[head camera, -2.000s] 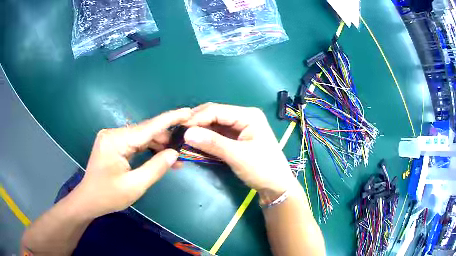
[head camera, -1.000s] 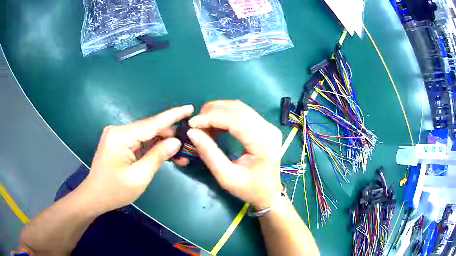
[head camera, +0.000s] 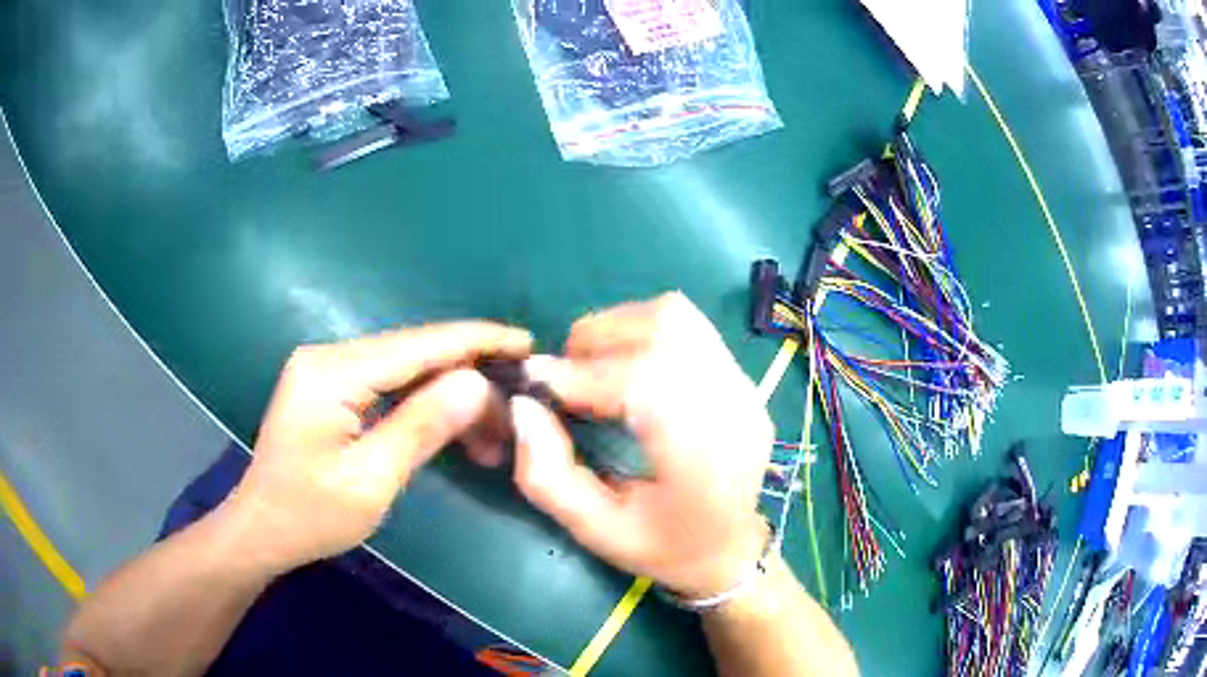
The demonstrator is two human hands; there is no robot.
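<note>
My left hand (head camera: 357, 437) holds a black connector housing (head camera: 503, 376) between thumb and fingers, above the green table. My right hand (head camera: 649, 443) pinches the housing's right side with thumb and forefinger. Both hands hide most of the housing, and motion blurs it. Pale wire tips of the same harness (head camera: 792, 463) seem to show to the right of my right hand; the wires between are hidden behind the hand.
Left zip bag (head camera: 324, 66) with loose black bars (head camera: 384, 139) at its mouth, right zip bag (head camera: 649, 86) beside it. Upper harness pile (head camera: 900, 291) lies across the yellow line, lower harness pile (head camera: 995, 569) below it. Blue and clear bins (head camera: 1145, 410) stand along the right edge.
Both hands have moved slightly down and turned with the housing between them. The coloured wires seen beside the housing before are now hidden. The bags and piles have shifted a little in view.
</note>
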